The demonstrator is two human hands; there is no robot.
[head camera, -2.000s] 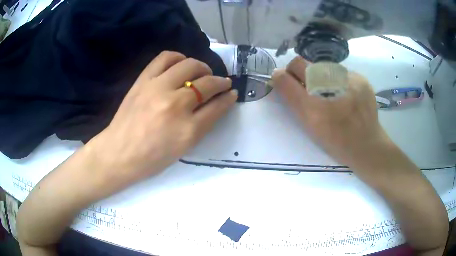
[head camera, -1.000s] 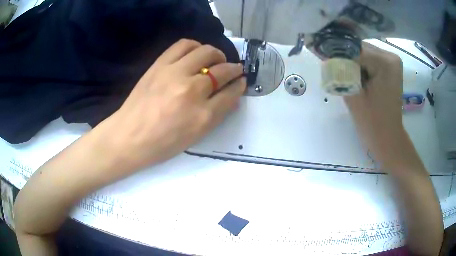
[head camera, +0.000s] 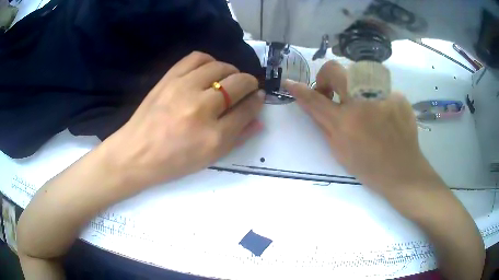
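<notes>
A large dark garment [head camera: 104, 65] lies over the left of the machine bed. My left hand [head camera: 191, 115], with a ring, pinches the garment edge [head camera: 262, 83] just left of the presser foot [head camera: 273, 74]. The foot stands over the round needle plate [head camera: 298, 68], with a small dark piece of the edge under it. My right hand [head camera: 361, 126] is at the right of the foot, its index fingertip by the front of the plate; whether it grips anything cannot be told. The cream ribbed knob [head camera: 369, 80] hangs in front of part of this hand.
Thread snips [head camera: 440, 109] with a blue-pink handle lie right of my right hand. The machine head [head camera: 317, 22] spans the top. A dark fabric scrap [head camera: 255, 242] lies on the table front near the printed ruler [head camera: 350, 260]. A thin rod lies at the upper right.
My right hand has come from behind the knob back to the plate beside the foot, after moving away from there earlier. The snips are uncovered again. My left hand has shifted slightly.
</notes>
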